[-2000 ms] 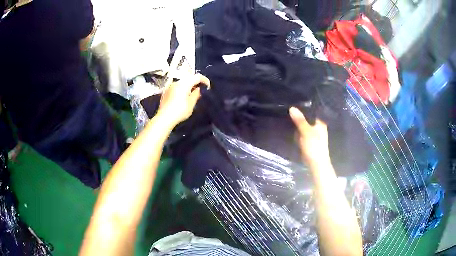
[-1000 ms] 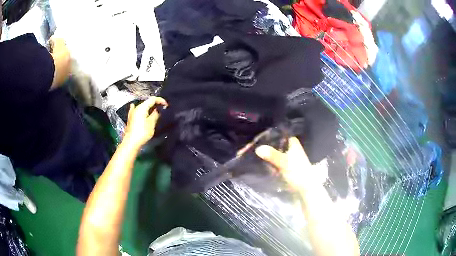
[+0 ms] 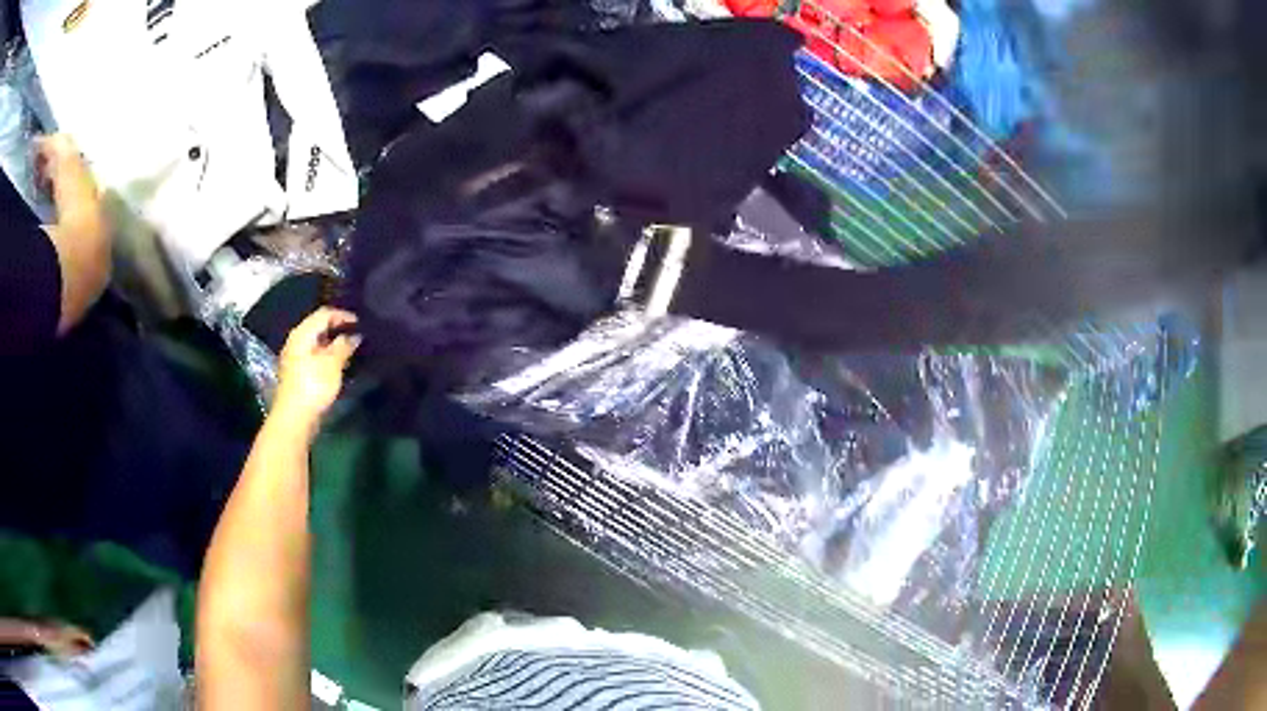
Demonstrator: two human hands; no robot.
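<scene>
A dark garment (image 3: 473, 264) lies spread in front of me, with a small white strip (image 3: 464, 88) near its top. My left hand (image 3: 317, 364) is at its left edge, fingers curled on the dark cloth. A long, blurred dark band (image 3: 889, 295), like a sleeve, stretches from the middle to the right. A pale, shiny rectangular piece (image 3: 653, 270) shows near its left end. I cannot tell what it is. My right hand is not visible.
Clear film (image 3: 750, 403) lies over a wire cage (image 3: 667, 535). A white garment (image 3: 188, 118) is at upper left, beside another person's hand (image 3: 81, 236). Red garments (image 3: 875, 39) and blue material (image 3: 1007, 70) are beyond. A striped pale cloth (image 3: 577, 670) is at bottom centre.
The view has shifted, so the pile appears further left. My right hand, earlier on the dark garment, is no longer seen. The dark band and shiny piece now show across the right side.
</scene>
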